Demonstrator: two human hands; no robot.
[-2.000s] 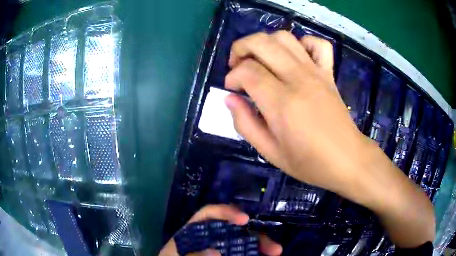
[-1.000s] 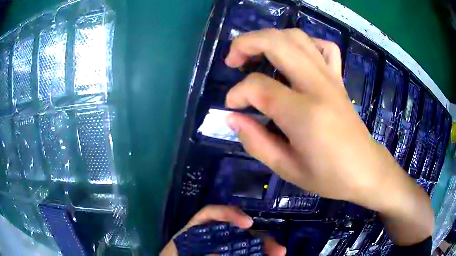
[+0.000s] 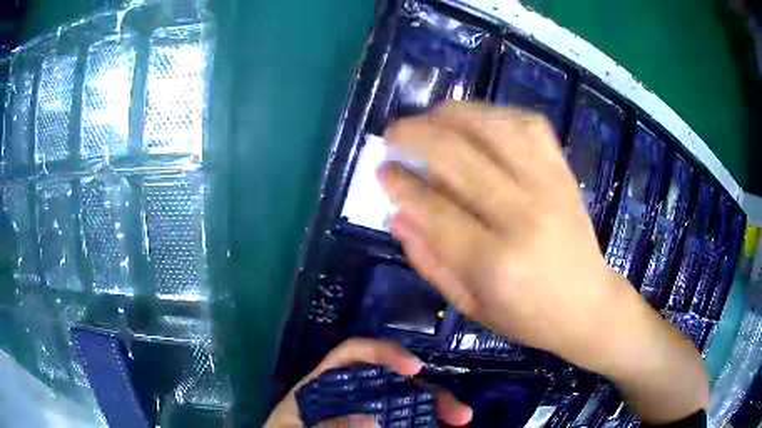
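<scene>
My left hand [image 3: 359,355] is at the bottom, cut off by the picture's edge, and holds a stack of dark keypads [image 3: 368,393] with small marked keys facing up. My right hand [image 3: 493,226] is over the upper-left pocket of the black tray, palm down, with bent fingers and some blur. Its fingertips and thumb are at the right edge of a white keypad back [image 3: 365,185] in that pocket. The hand hides the rest of the piece, so a firm grip cannot be made out. A phone front housing [image 3: 409,309] with a yellow dot lies in the pocket below.
The black blister tray [image 3: 313,276] holds more dark housings [image 3: 593,155] in a row to the right. A clear blister tray [image 3: 167,238] lies at the left, with a dark strip-like piece [image 3: 107,372] at its lower end. Green mat [image 3: 259,167] shows between the trays.
My right hand's raised, spread fingers have come down and together by the white piece. More of the white piece shows than one second ago. My left hand still holds the stack in nearly the same place.
</scene>
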